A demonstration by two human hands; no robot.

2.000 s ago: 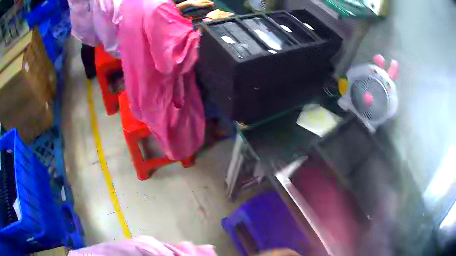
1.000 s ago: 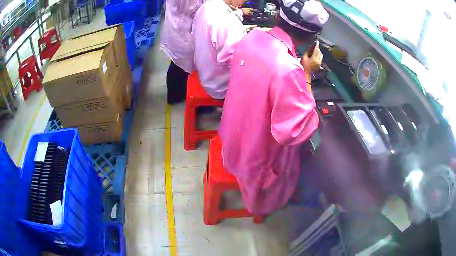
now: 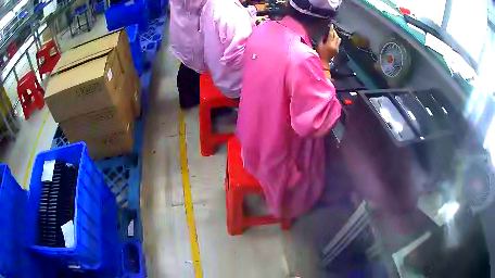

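Note:
Neither of my hands is in the picture. A black four-pocket tray [image 3: 419, 137] lies on top of a dark tray stack [image 3: 374, 163] at the right, beside a co-worker. Flat black glossy units [image 3: 392, 115] lie in its pockets, some with small white labels. The lower right is hazy and blurred, so the stack's lower part and the bench there are hard to make out.
A co-worker in a pink smock [image 3: 287, 108] sits on a red stool [image 3: 239, 187], with others beyond. At left are a blue bin [image 3: 97, 212] with a black ribbed insert [image 3: 57, 201] and cartons [image 3: 81, 89] on a blue pallet [image 3: 116, 179]. A fan [image 3: 393, 58] stands behind.
The view has swung from the bench toward the aisle, then shifted slightly. The co-worker, stack and cartons show a little higher than one second ago. No object has clearly been moved.

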